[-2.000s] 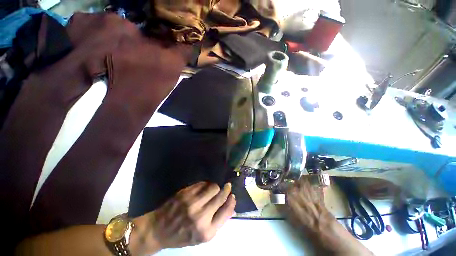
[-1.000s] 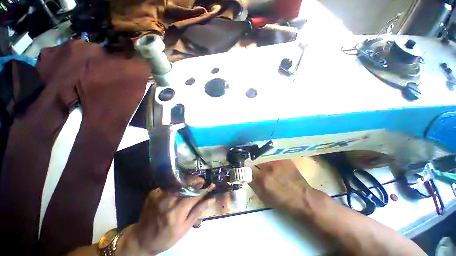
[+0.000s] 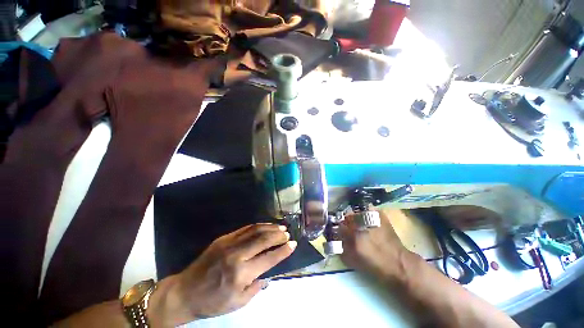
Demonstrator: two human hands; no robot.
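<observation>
A dark cut panel (image 3: 198, 218) lies flat on the white table, its right end reaching below the left end of the sewing machine head (image 3: 358, 134). My left hand (image 3: 240, 266), with a gold watch at the wrist, rests on the panel's front right part, fingertips beside the presser area. My right hand (image 3: 368, 240) is under the machine arm, just right of the needle area. Its fingertips are partly hidden by the machine's metal parts, and I cannot tell what they touch. Another dark panel (image 3: 227, 128) lies behind the first.
Maroon-brown panels (image 3: 137, 154) spread over the table's left side. Black-handled scissors (image 3: 462, 256) lie under the machine arm. Small red and green tools (image 3: 544, 266) lie at the right. A mustard-brown fabric pile (image 3: 192, 29) and a red block (image 3: 387, 22) are behind the machine.
The camera view has shifted, so the machine sits further right than one second ago and more dark panel shows. My left hand now lies flatter on the panel; my right hand stays under the arm.
</observation>
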